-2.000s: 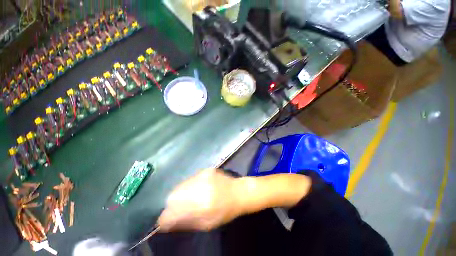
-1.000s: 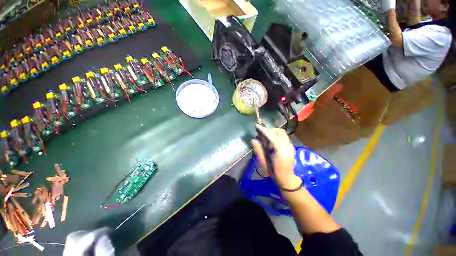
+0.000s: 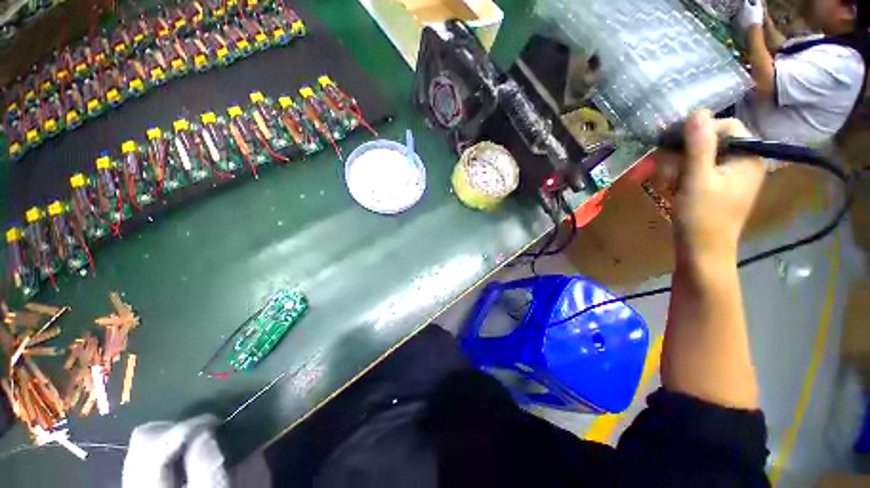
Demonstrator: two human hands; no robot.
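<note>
A green circuit board [image 3: 270,330] lies flat on the green bench, with thin dark and red leads at its lower left end. My left hand [image 3: 176,456], in a white glove, is at the bottom edge, partly cut off, with thin solder wire [image 3: 256,396] running out of it to the upper right. My bare right hand [image 3: 714,181] is raised past the bench edge at the right and grips the black soldering iron [image 3: 679,143] with its cord trailing. The iron's tip is hard to make out near the stand.
A tub of white paste [image 3: 384,177], a yellowish pot [image 3: 485,175] and a black fan housing [image 3: 448,95] stand on the bench. Rows of yellow-topped assemblies [image 3: 181,152] are upper left, copper strips [image 3: 57,367] lower left. A blue stool [image 3: 582,343] stands below; a person [image 3: 811,91] is upper right.
My right hand came up from the bench front to the yellowish pot, then moved up and right with the iron. My gloved left hand stays near the bottom edge with the solder wire.
</note>
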